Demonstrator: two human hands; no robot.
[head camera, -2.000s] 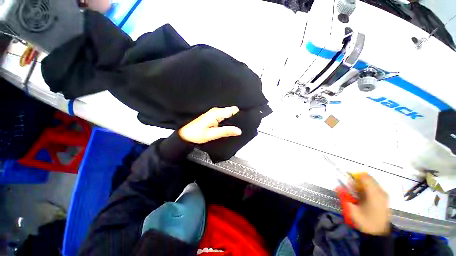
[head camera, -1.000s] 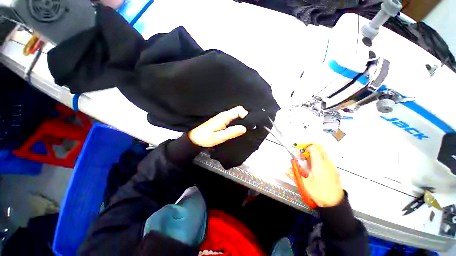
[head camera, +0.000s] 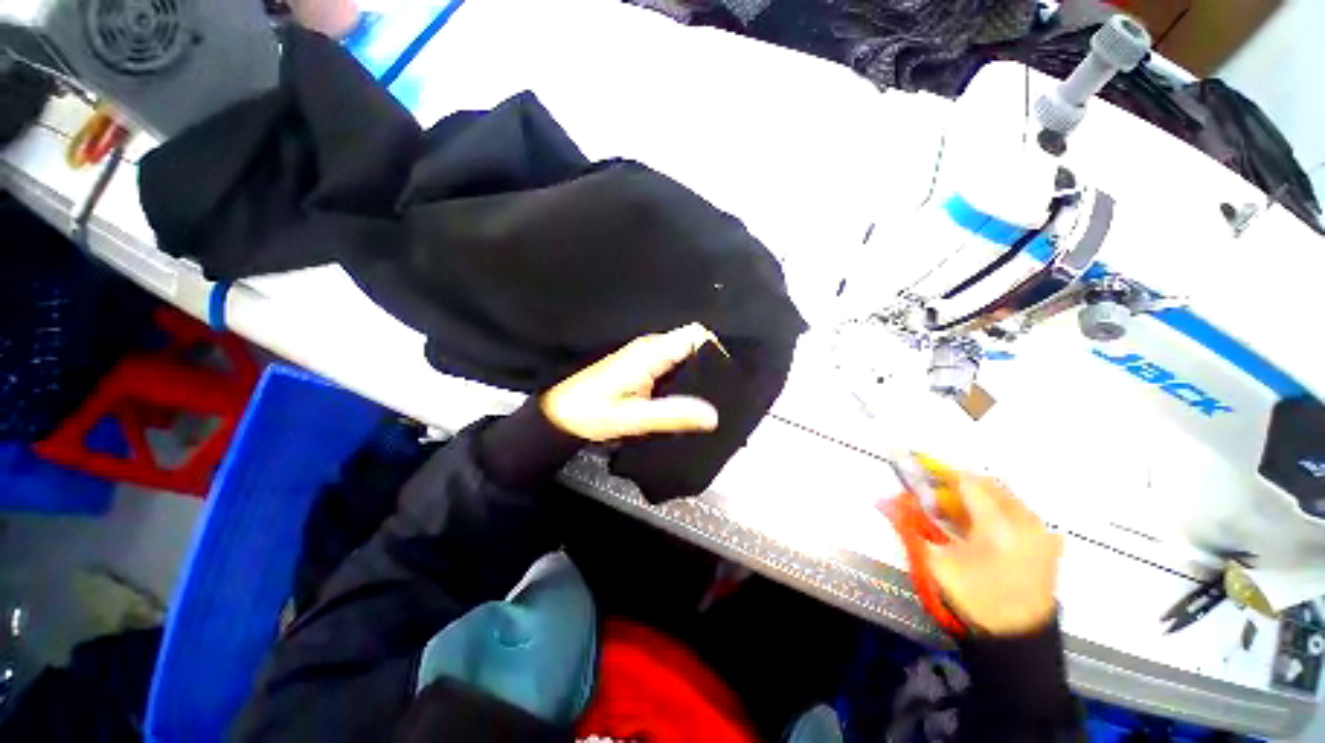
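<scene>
A black garment piece (head camera: 581, 261) lies bunched on the white machine table, left of the sewing machine. My left hand (head camera: 632, 392) rests on its near right part, thumb and forefinger apart; whether it grips the cloth is not clear. A small pale thread or sliver shows at the forefinger tip. My right hand (head camera: 995, 559) holds the scissors (head camera: 926, 559) with red and orange-yellow handles, near the table's front edge and away from the cloth. The blades are blurred. The presser foot and needle area (head camera: 908, 341) is right of the cloth.
The white JACK machine head (head camera: 1003, 218) stands at right, with a small brown square (head camera: 977, 402) beside the foot. Dark snips (head camera: 1209, 595) lie at far right. A blue crate (head camera: 218, 537) and red stool (head camera: 160, 421) are below left. Black cloth (head camera: 930, 37) lies behind.
My right hand first brought the scissors left to the cloth's edge, then drew them back right. My left hand stays on the cloth, its forefinger now showing a pale sliver at the tip.
</scene>
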